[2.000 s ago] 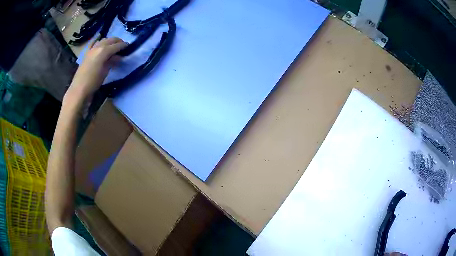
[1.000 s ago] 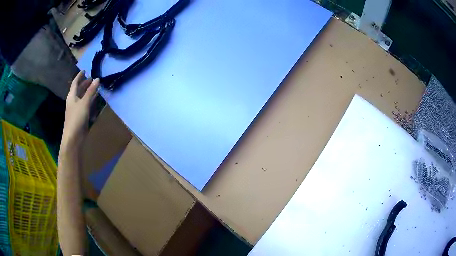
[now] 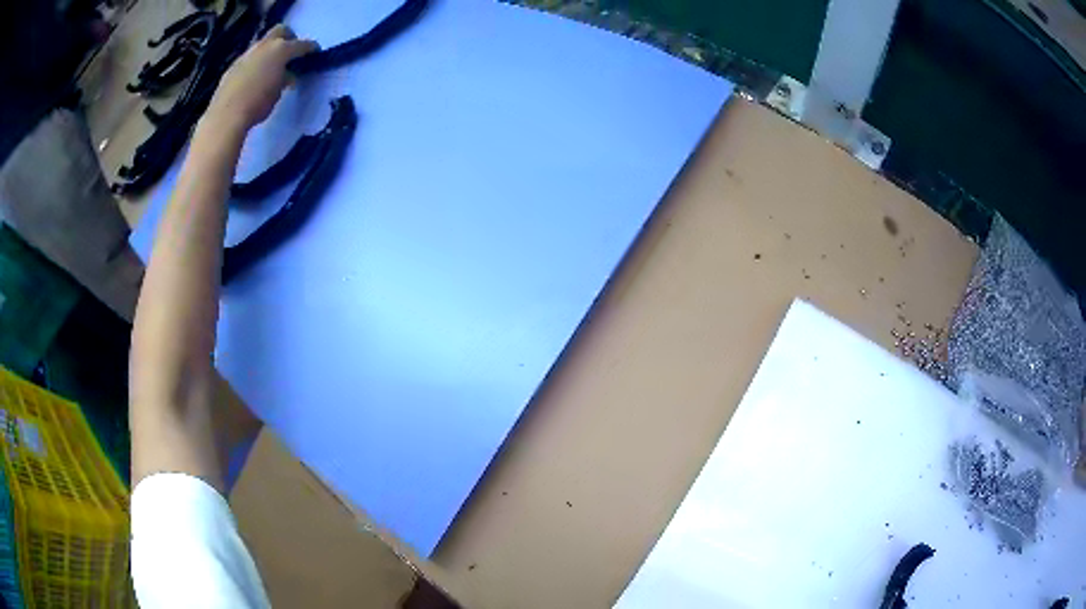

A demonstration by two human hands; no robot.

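Note:
My left hand is at the upper left. Its fingers touch the end of a black curved frame on a blue sheet; whether they grip it I cannot tell. Another black curved frame lies below, partly behind my forearm. More black frames lie beyond my arm. At the bottom right, a cut-off black frame end rests on a white foam sheet. My right hand is not in view.
A clear bag with grey grains lies at the right, with loose grains on the brown board. A carton and yellow crate stand at the lower left. A white metal bracket is at the far edge.
My left hand left the lower frame, showed open at the sheet's edge, then reached up to the upper frame. The view has shifted, so the bench things sit lower.

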